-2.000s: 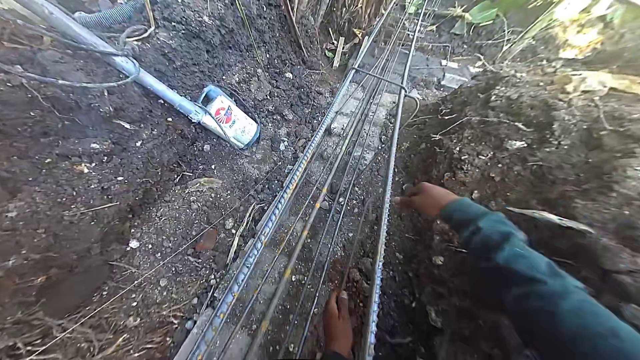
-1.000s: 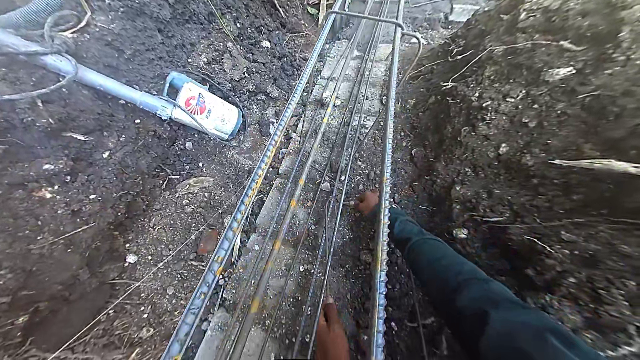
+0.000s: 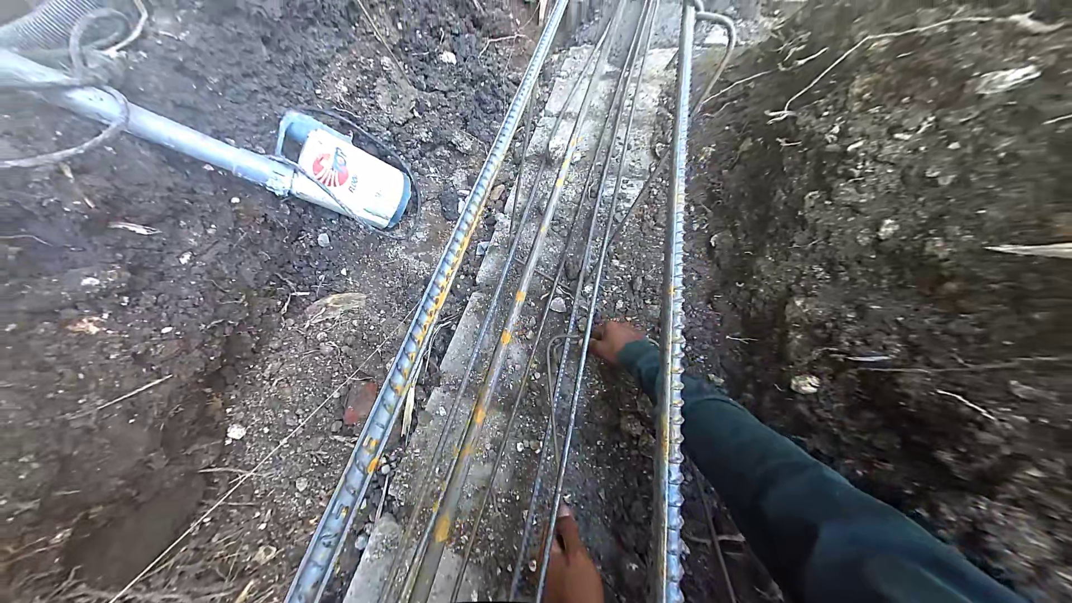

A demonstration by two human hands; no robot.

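Long ribbed steel rebars, one at the left (image 3: pixel 414 339) and one at the right (image 3: pixel 672 335), run away from me over a concrete strip (image 3: pixel 456 356). Thinner steel rods (image 3: pixel 511 310) lie between them. My right hand (image 3: pixel 613 339), in a dark green sleeve, reaches under the right rebar; its fingertips are at the bent end of a thin steel rod (image 3: pixel 553 360). Near the bottom edge, my left hand (image 3: pixel 571 561) has its fingers at a thin rod, partly hidden by it. Whether that hand grips the rod cannot be told.
Dark soil banks rise on both sides of the trench. At upper left a cylindrical pump with a white label (image 3: pixel 356 180) lies on the soil, joined to a grey pipe (image 3: pixel 184 142). A bent steel tie (image 3: pixel 724 50) projects beside the right rebar. A thin string (image 3: pixel 276 448) crosses the left soil.
My right hand has moved from outside the right rebar to the thin rods between the rebars. A bent rod end now shows at its fingers. The view has shifted.
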